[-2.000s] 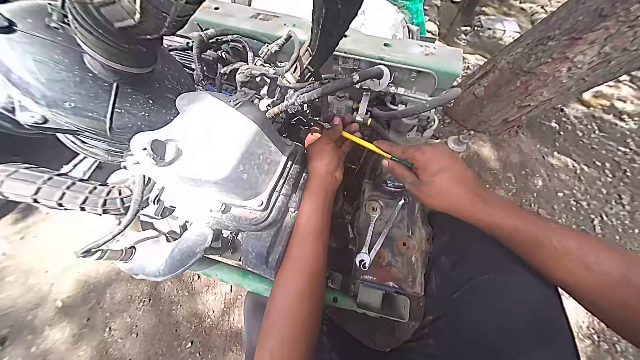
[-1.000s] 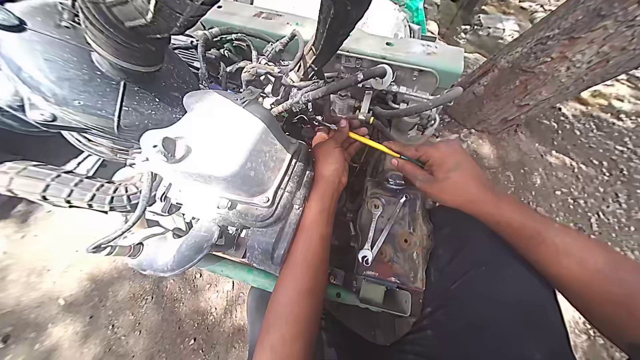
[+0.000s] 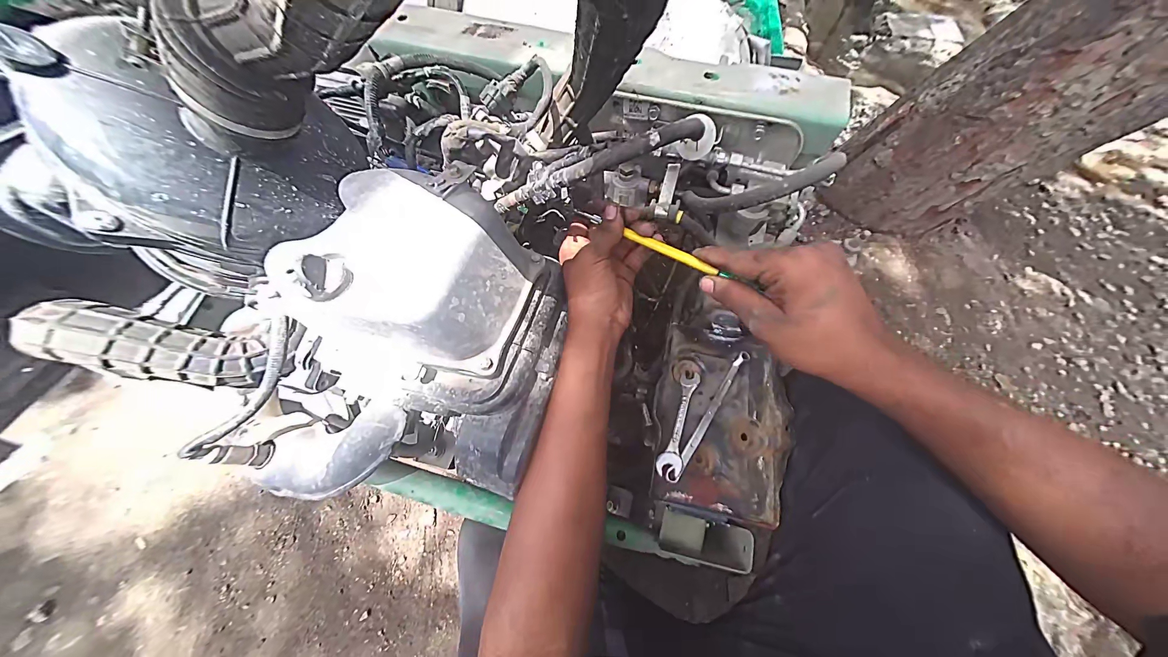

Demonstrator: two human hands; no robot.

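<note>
My right hand grips the green end of a yellow-handled screwdriver, which slants up and left. The fingers of my left hand are at the tool's front end, thumb against it, among hoses and wiring beside the engine; the fingertips and the tool's tip are partly hidden. A black hose with a pale end passes just above. Below my hands, a combination wrench and a second, slimmer wrench lie on a rusty metal bracket plate.
A silver engine cover stands left of my left arm, with a ribbed hose and a large dark air-filter housing beyond. A green frame rail crosses behind. A tree trunk rises at the upper right; my dark-clothed legs are below.
</note>
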